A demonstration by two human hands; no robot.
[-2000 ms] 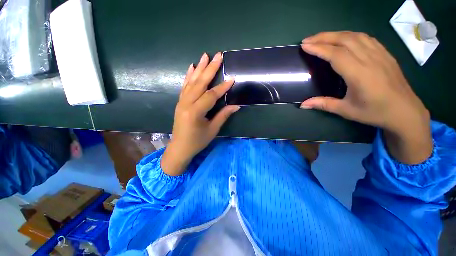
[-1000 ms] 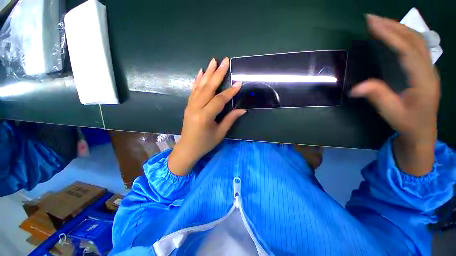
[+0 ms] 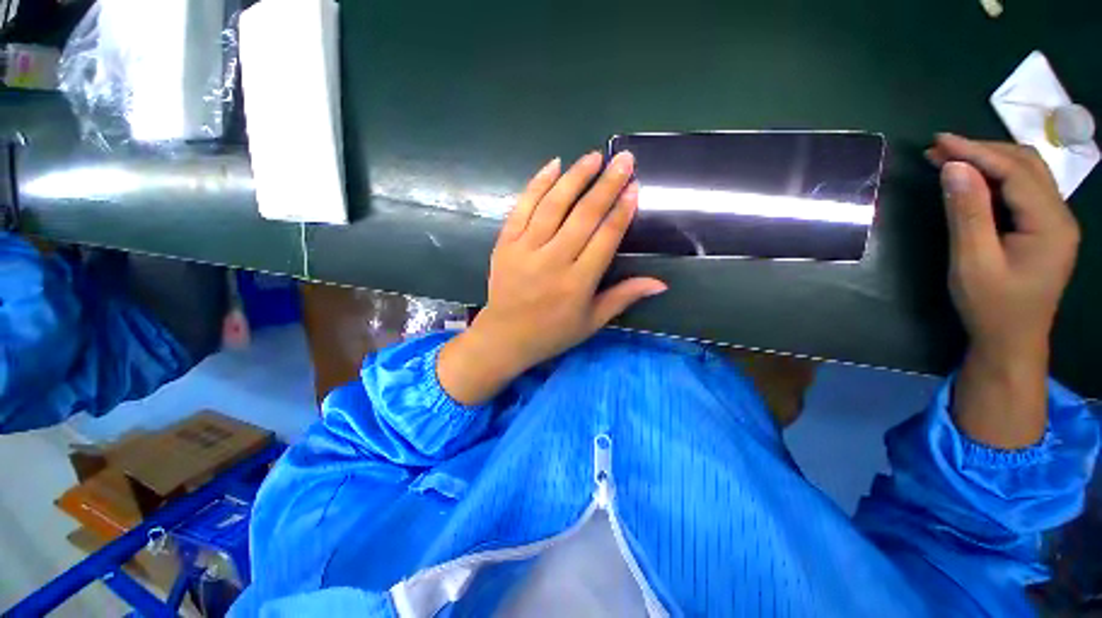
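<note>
A glossy black smartphone (image 3: 755, 181) lies flat on the dark green mat, screen up, with a bright lamp reflection along it. My left hand (image 3: 562, 260) rests flat at its left end, fingertips on that edge, fingers slightly apart, not gripping it. My right hand (image 3: 997, 229) is off the phone, to its right, fingers bent with thumb and index tips close together. Whether something thin is between them cannot be told.
A white film stack (image 3: 294, 115) stands left on the mat, beside a clear plastic bag (image 3: 163, 73) of white blocks. A white pad (image 3: 1030, 94) with a small round knob (image 3: 1071, 124) lies at right. Cartons (image 3: 193, 465) and another person's blue sleeve (image 3: 73, 338) are lower left.
My right hand has let go of the phone's right end and moved right, its fingers drawing together. My left hand has stayed at the left end. The view has shifted, so everything appears further right.
</note>
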